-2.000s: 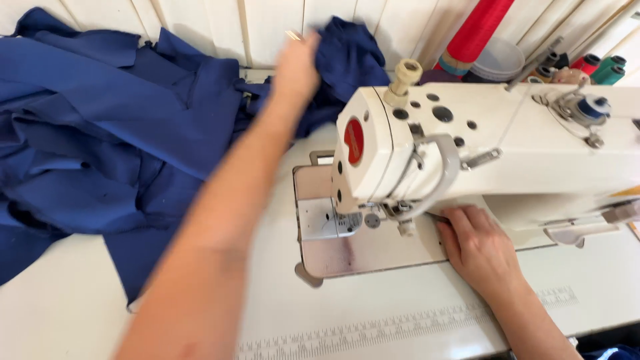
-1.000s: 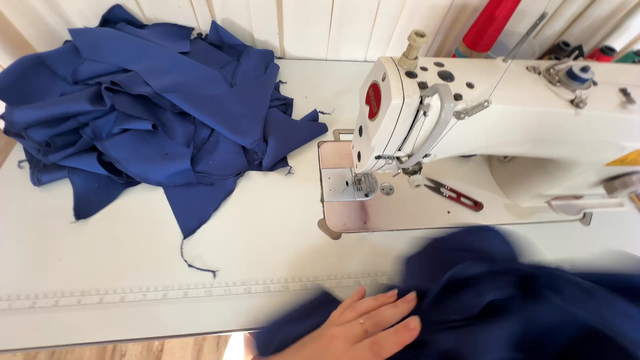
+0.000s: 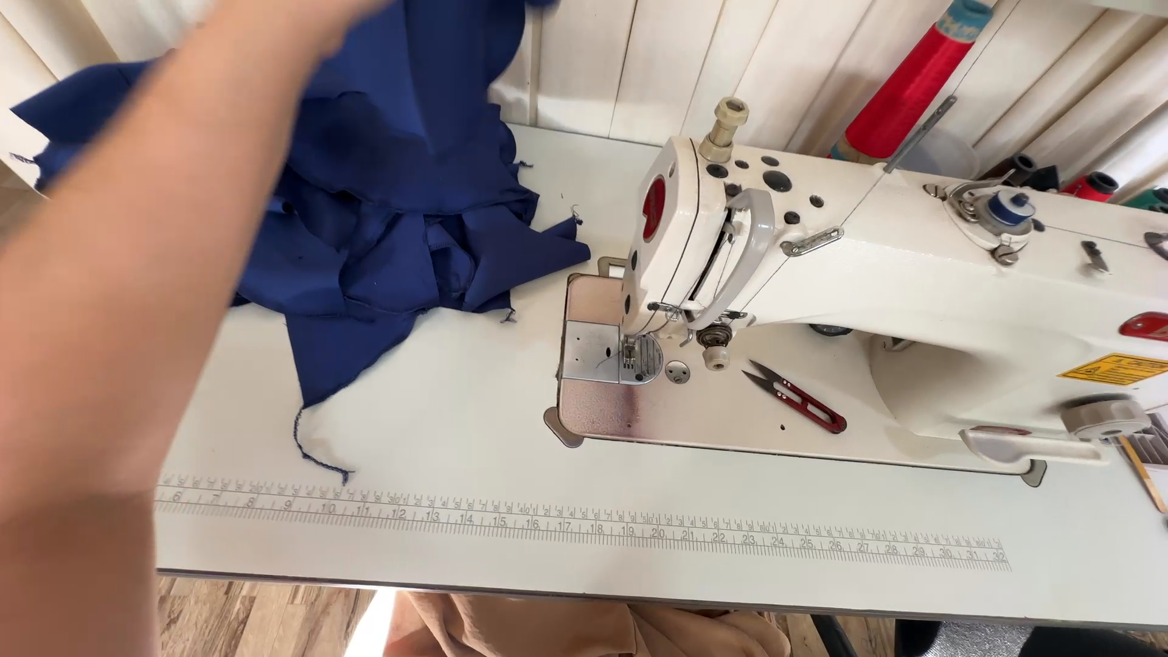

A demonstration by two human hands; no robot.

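My left forearm crosses the left side of the head view, blurred, and rises over a pile of navy blue fabric pieces [image 3: 383, 237]. The left hand lies beyond the top edge, so its fingers and any grip are hidden. Some blue cloth [image 3: 411, 73] stands raised near the wrist. My right hand is out of view. To the pile's right is a white industrial sewing machine [image 3: 821, 246], its presser foot [image 3: 630, 351] above the metal needle plate [image 3: 589, 351]. Red-handled thread snips [image 3: 798, 397] rest on the machine bed, blades pointing toward the needle area.
A printed ruler scale [image 3: 584, 525] runs along the front of the white table [image 3: 438, 438]. A red thread cone [image 3: 912, 82] and smaller spools [image 3: 1090, 187] stand behind the machine. White slatted panelling [image 3: 630, 64] borders the back. Tan cloth [image 3: 584, 630] hangs below the front edge.
The blue cloth at the table's front right has left that spot. My left hand, on that cloth one second ago, has moved up past the top edge. Part of the pile's cloth now stands higher.
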